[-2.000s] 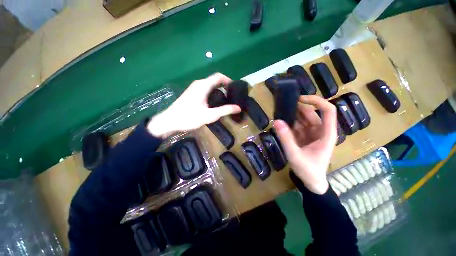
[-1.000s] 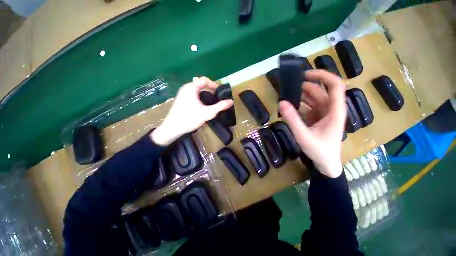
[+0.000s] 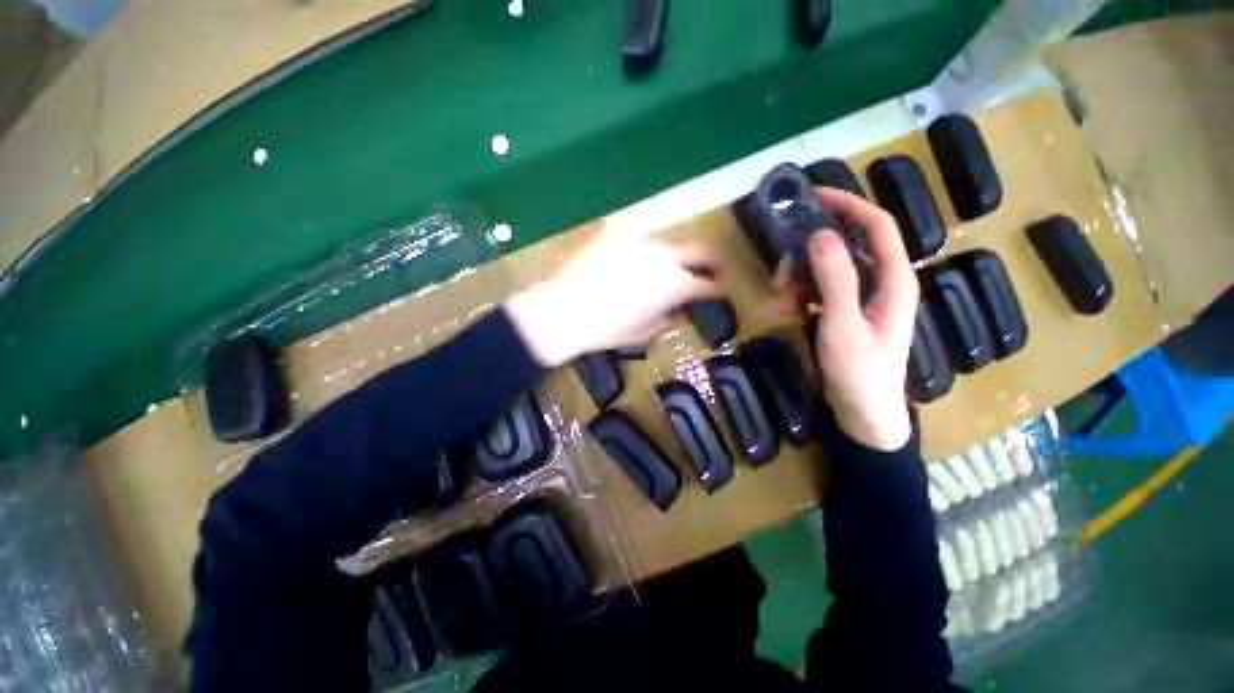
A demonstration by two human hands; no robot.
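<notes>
My right hand (image 3: pixel 862 318) holds a black plastic piece (image 3: pixel 801 217) above the cardboard, with a round, ring-like end facing up. My left hand (image 3: pixel 616 291) is blurred, over the cardboard left of it, fingers pointing toward the held piece; whether it holds anything cannot be told. Narrow black pieces (image 3: pixel 633 458) lie in loose rows on the cardboard, some partly hidden under my hands. Black housings with oval outlines (image 3: pixel 539 552) sit in the clear blister tray (image 3: pixel 453 525) at lower left, partly covered by my left sleeve.
The green conveyor belt (image 3: pixel 366 163) runs behind the cardboard bench cover (image 3: pixel 345 372) and carries two black pieces. A single housing (image 3: pixel 245 387) lies at left. Crinkled clear trays (image 3: pixel 61 582) are far left. A tray of white parts (image 3: pixel 1008 535) and a blue stool (image 3: pixel 1150 406) are lower right.
My left hand has moved right, toward my right hand, and the dark piece at its fingertips no longer shows. The piece in my right hand has turned to show its ring-like end.
</notes>
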